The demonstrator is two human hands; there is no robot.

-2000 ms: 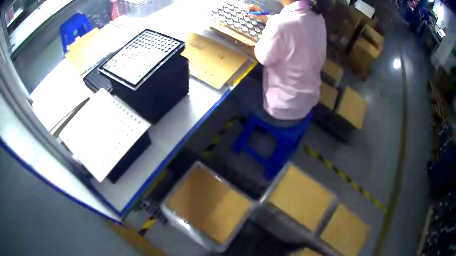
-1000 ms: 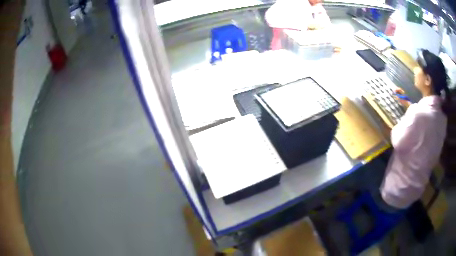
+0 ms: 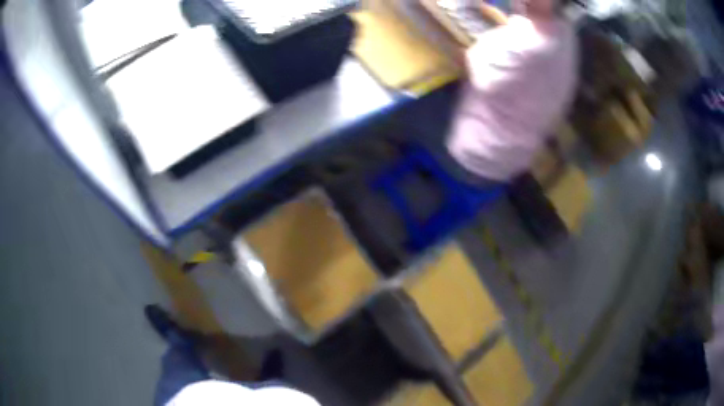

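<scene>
Neither of my hands is in view. The nearest things are on the bench and floor. A white sheet (image 3: 186,99) lies tilted over a dark tray stack at the bench's near corner. Behind it stands a black tray stack (image 3: 290,59) with a white dotted top (image 3: 282,12), cut off by the upper edge. On the floor below the bench stands a tan-topped tray stack (image 3: 313,262) with pale sides. More tan-topped stacks (image 3: 452,301) stand to its right. The frame is blurred.
A person in a pink shirt (image 3: 520,95) sits on a blue stool (image 3: 421,194) at the bench (image 3: 230,182). Tan cardboard (image 3: 397,47) lies beside them. My feet and white clothing (image 3: 242,394) show at the bottom. Striped tape (image 3: 520,293) crosses the grey floor. Another person's sleeve is at the right edge.
The view swung left to the aisle, then back right and down. The bench now sits higher in the picture, and my feet and clothing have come into view.
</scene>
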